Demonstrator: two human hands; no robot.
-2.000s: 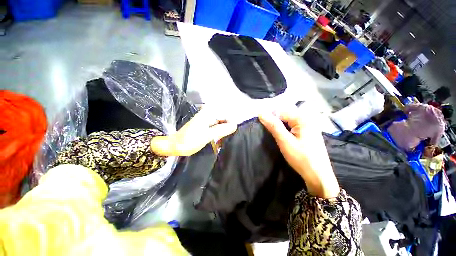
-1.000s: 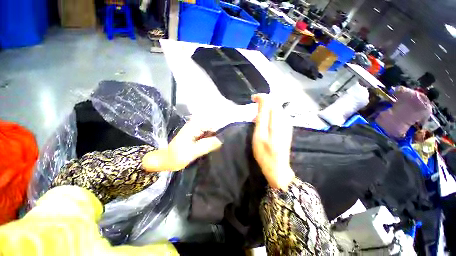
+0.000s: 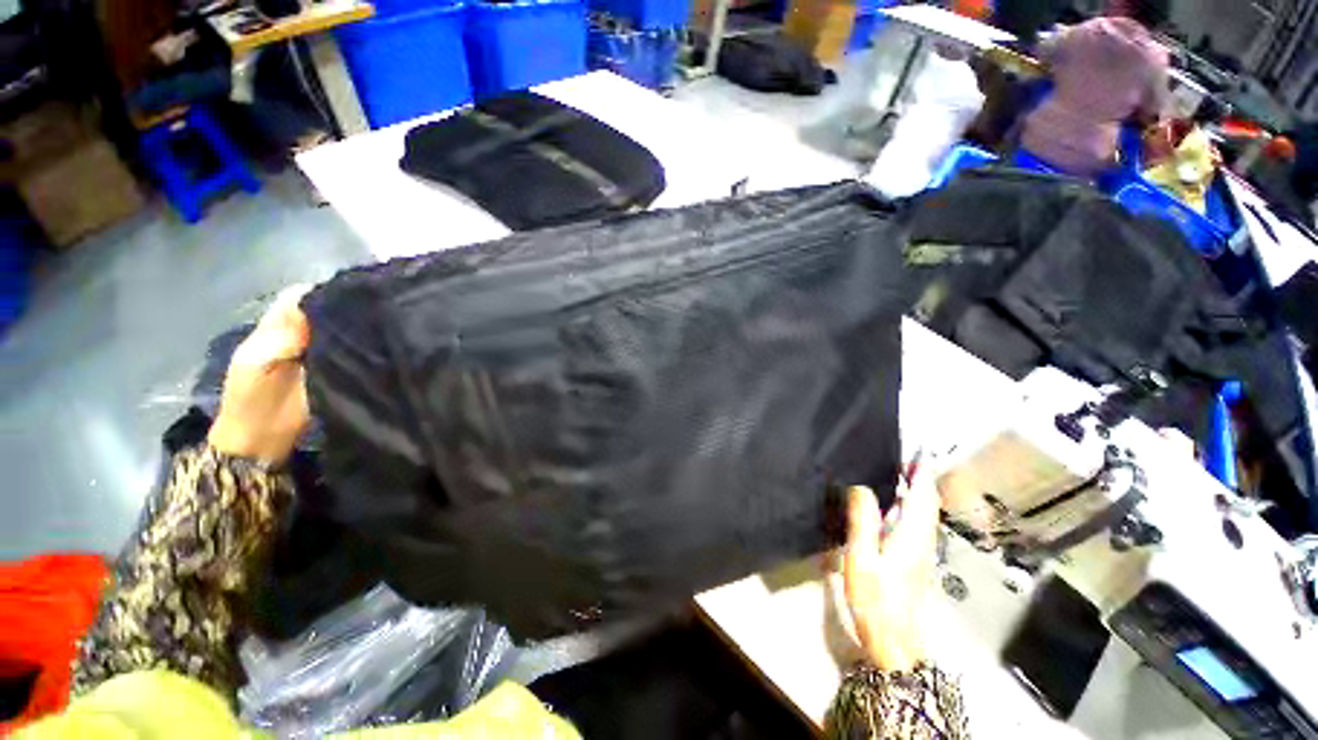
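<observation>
A large smooth black fabric piece (image 3: pixel 622 390), with a seam or fold along its upper edge, is held up and spread in front of me. My left hand (image 3: pixel 269 379) grips its upper left corner. My right hand (image 3: pixel 889 567) holds its lower right edge; part of the fingers is hard to make out there. The black panel with crossing strips (image 3: pixel 535 156) lies on the white table (image 3: pixel 708 142) behind the fabric, partly hidden by it.
The sewing machine (image 3: pixel 1019 463), with its bluish display (image 3: pixel 1214 672), stands at the right. A black rectangle (image 3: pixel 1055 646) lies beside it. A heap of black pieces (image 3: pixel 1099 275) is behind. A clear plastic bag (image 3: pixel 369 665) is at lower left. A person (image 3: pixel 1101 87) sits at back right.
Both hands have moved apart and the black fabric is now lifted and spread between them. The view has turned right and down, bringing the machine into view. The strip-crossed panel still lies on the table.
</observation>
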